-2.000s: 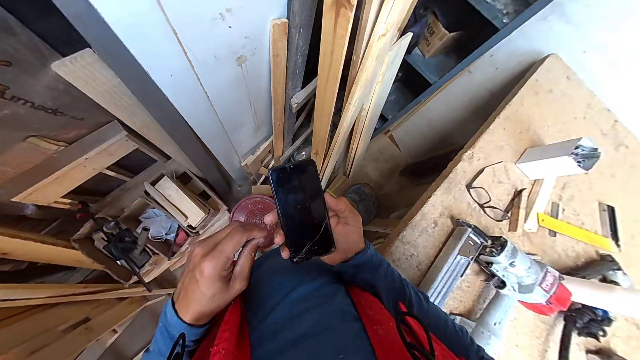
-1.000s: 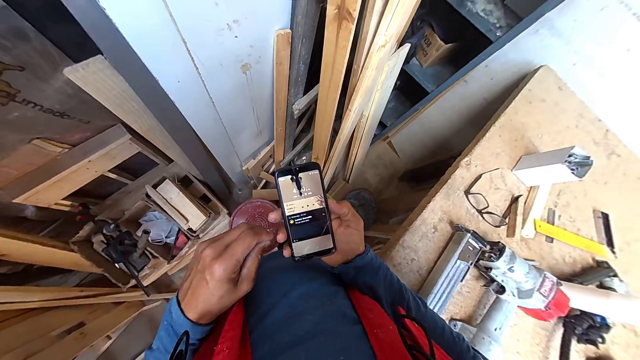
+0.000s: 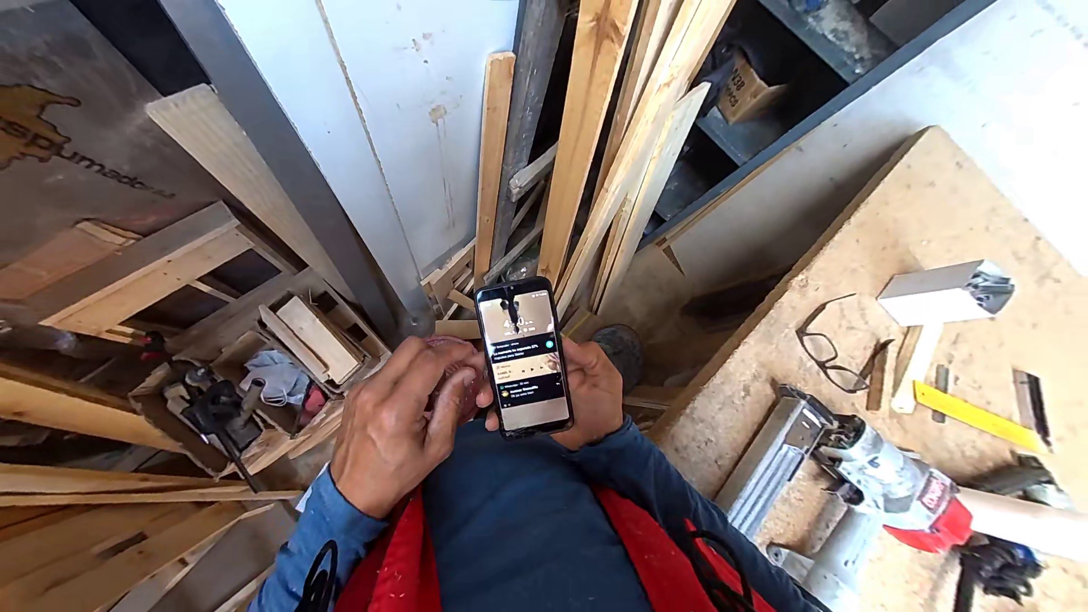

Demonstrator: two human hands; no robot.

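My right hand (image 3: 592, 393) holds a black smartphone (image 3: 525, 357) upright in front of my torso, its fingers around the back and fingertips showing at its left edge. The phone's screen is lit, with a clock and panels of writing. Just left of the phone is my left hand (image 3: 406, 416), fingers bent and thumb near the fingertips. A round, dark red object (image 3: 455, 342) shows partly behind its fingers; whether the hand grips it cannot be told.
On the wooden workbench (image 3: 901, 195) at right lie glasses (image 3: 829, 353), a pneumatic nailer (image 3: 880, 476), a white-handled tool (image 3: 918, 365) and a yellow ruler (image 3: 977, 415). Wooden boards (image 3: 591, 127) lean ahead. A wooden box (image 3: 170, 416) of tools stands left. My boot (image 3: 619, 353) is below.
The phone's screen was dark two seconds ago and is lit now. My left hand has stayed close beside the phone.
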